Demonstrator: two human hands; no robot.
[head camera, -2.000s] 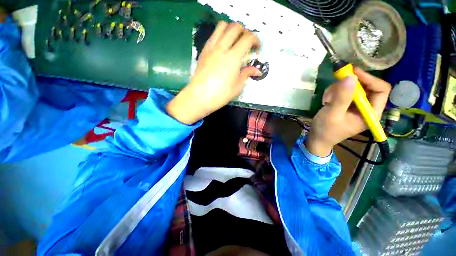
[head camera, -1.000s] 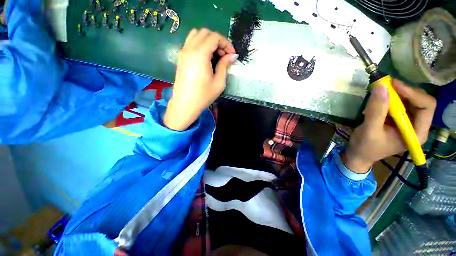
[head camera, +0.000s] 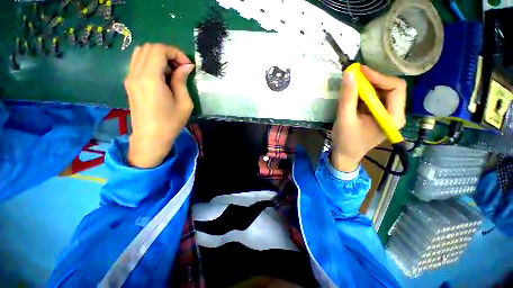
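My right hand [head camera: 368,109] holds the yellow soldering iron [head camera: 376,102], its metal tip pointing up-left over the perforated white strip [head camera: 275,12]. The round black circuit board [head camera: 278,78] lies on the white work sheet [head camera: 242,98], touched by neither hand. A dark bristly heap of short black wires or pins [head camera: 211,46] lies at the sheet's left edge. My left hand [head camera: 159,101] is just left of the heap, thumb and index fingertips pinched together. Whether something tiny is between them cannot be made out.
Small yellow-and-silver assemblies [head camera: 87,35] stand in rows on the green mat at the left. A beige ring [head camera: 427,42] with silvery shreds, a blue box [head camera: 447,73] and a fan guard [head camera: 354,4] are at the far right. Clear trays [head camera: 439,233] are stacked lower right. Blue sleeves show at both sides.
Over two seconds my left hand has left the round board and moved left to beside the black heap. The board now lies uncovered. My right hand still holds the iron; the view has shifted.
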